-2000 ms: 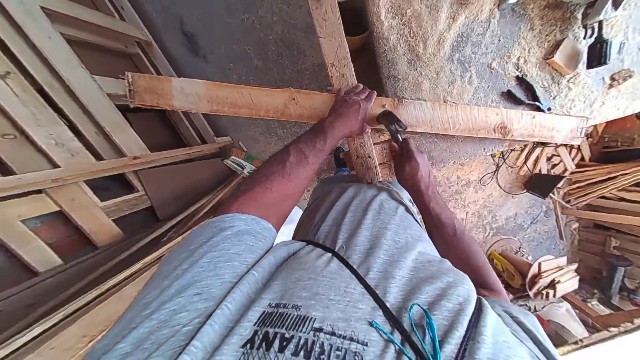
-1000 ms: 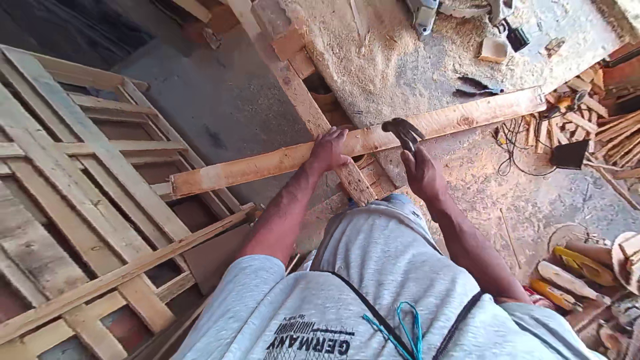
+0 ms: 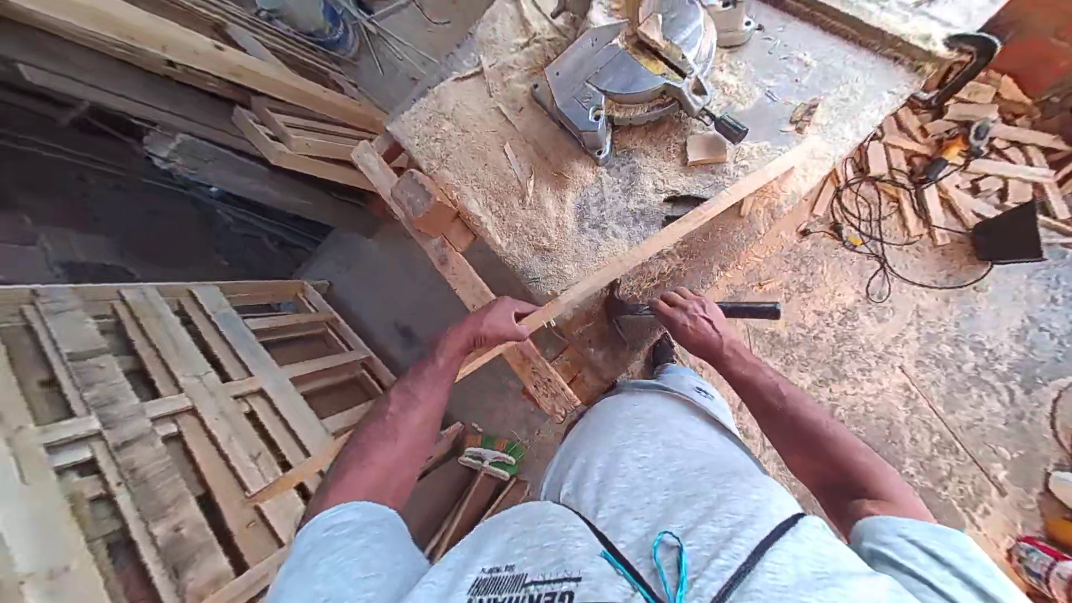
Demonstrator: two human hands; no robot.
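My left hand (image 3: 496,325) grips a long wooden board (image 3: 662,239) near its lower left part. The board stands on its narrow edge and runs up to the right, across a second wooden plank (image 3: 456,272) beneath it. My right hand (image 3: 693,322) holds a claw hammer (image 3: 749,311) close to its head, just below the board and apart from it. The hammer's black handle points right and its metal head is on the left. Small nail-like bits stick out of the board's side by my left hand.
A sawdust-covered worktable (image 3: 536,209) carries a miter saw (image 3: 628,79) and a wood offcut (image 3: 706,149). A C-clamp (image 3: 959,71) grips its far edge. Pallets (image 3: 193,402) lie at left. Right are piled wood scraps (image 3: 913,167), tangled cable (image 3: 871,222) and a dustpan (image 3: 1009,233). A broom (image 3: 492,456) is below.
The long board has turned from its wide face onto its narrow edge. My right hand and the hammer have moved off the board to below it. The view has shifted toward the worktable.
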